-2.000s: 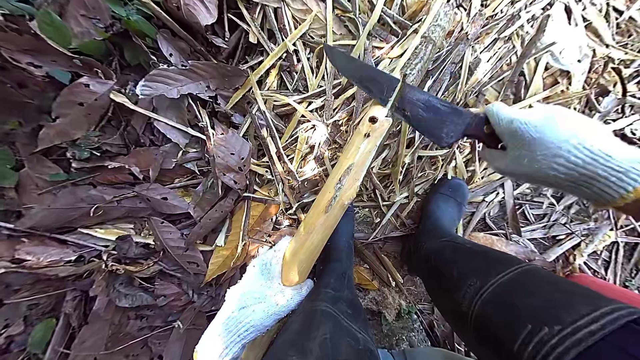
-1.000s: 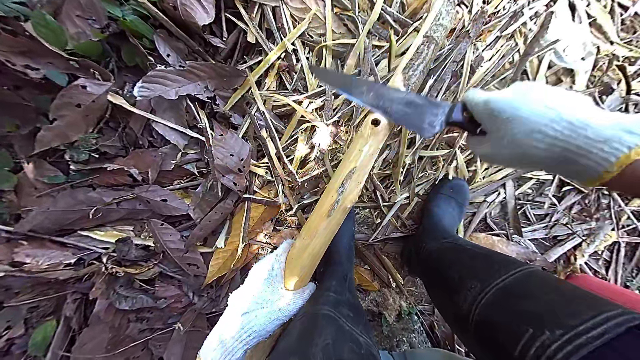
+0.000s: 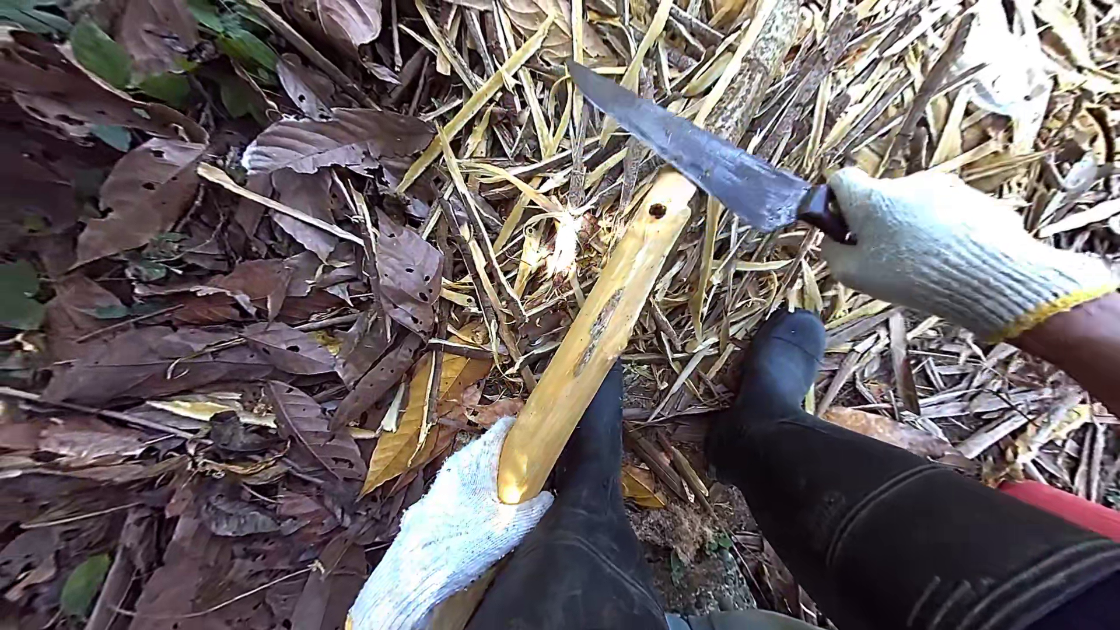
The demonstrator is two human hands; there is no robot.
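Note:
In a white knit glove, my left hand [image 3: 451, 525] grips a peeled yellow wooden pole [image 3: 586, 350] at the lower middle. The pole slants up and to the right, with a dark round hole near its far end and a rough dark scar along its face. My right hand [image 3: 954, 249], gloved in white with a yellow cuff edge, is closed round the dark handle of a machete [image 3: 700, 153]. Its broad blade points up and to the left, at the pole's far end; whether the two touch I cannot tell.
Two black rubber boots [image 3: 779, 367] stand below and right of the pole. Pale bark strips and shavings [image 3: 525, 201] litter the ground ahead. Dry brown leaves [image 3: 332, 140] cover the left side. A rough branch [image 3: 761, 70] lies at the top, and something red [image 3: 1063, 507] shows at the right edge.
The machete has shifted between frames around the pole's far end; its blade covered more of that end a second ago. My left hand keeps its grip on the pole with little movement.

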